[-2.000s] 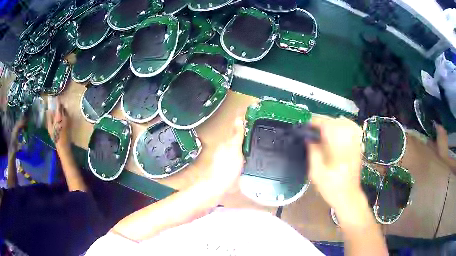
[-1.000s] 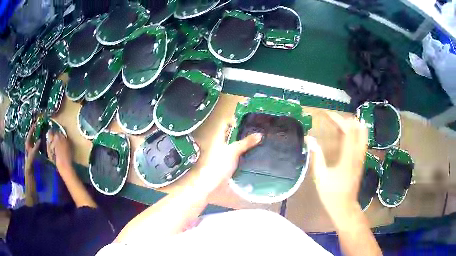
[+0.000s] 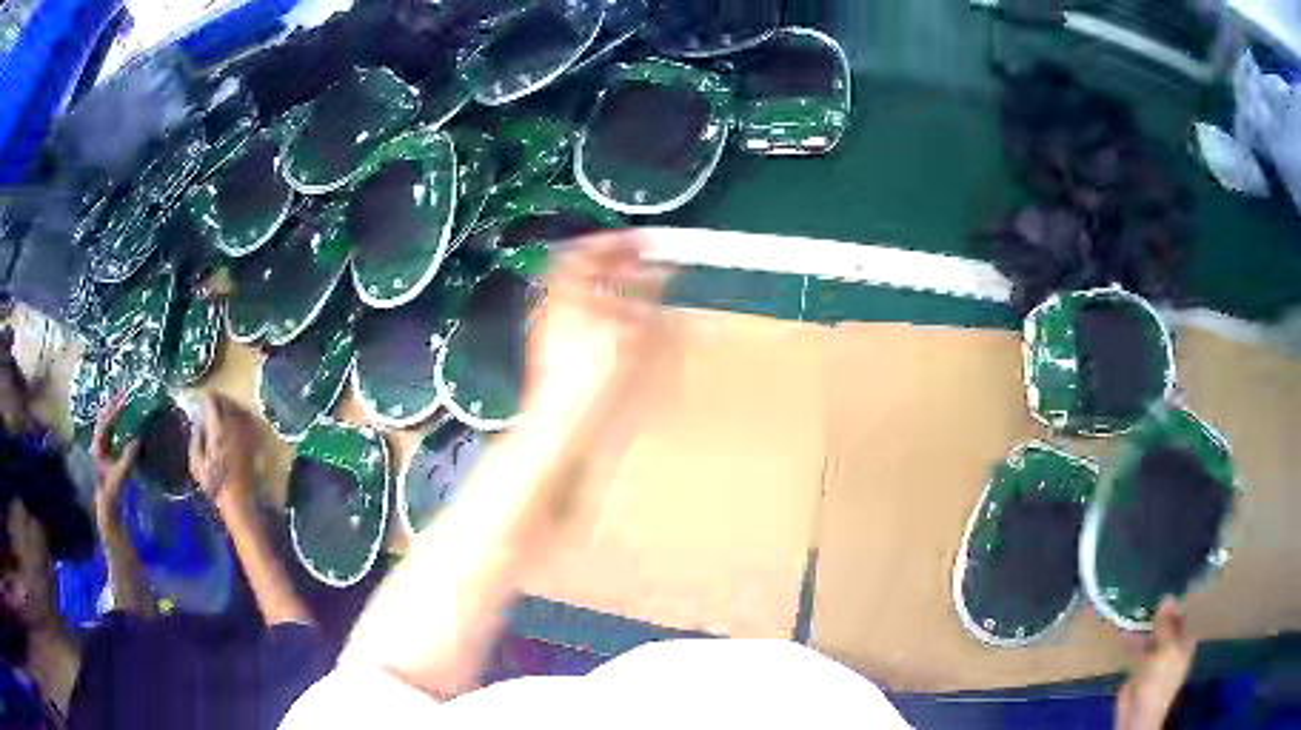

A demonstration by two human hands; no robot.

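Note:
My left hand (image 3: 599,307) is blurred and reaches over the near right edge of the stacked green-and-black housings. It covers part of a housing (image 3: 485,350); whether it grips anything cannot be told. My right hand (image 3: 1163,663) is at the lower right, partly cut off by the bottom edge. Its fingers are at the lower rim of a slightly blurred housing (image 3: 1163,528) with a dark recess. That housing lies beside another housing (image 3: 1027,549) and just below a third (image 3: 1099,360).
Tan cardboard (image 3: 713,471) covers the bench, with a white strip (image 3: 828,260) behind it. A dark ragged pile (image 3: 1092,200) lies at the back right. At the left, another person's hands (image 3: 214,449) hold a housing. Overlapping housings (image 3: 649,136) fill the back left.
The housing that was between my hands is gone from the middle. My left hand has moved up and left to the stack. My right hand has moved right, to a housing in the right group.

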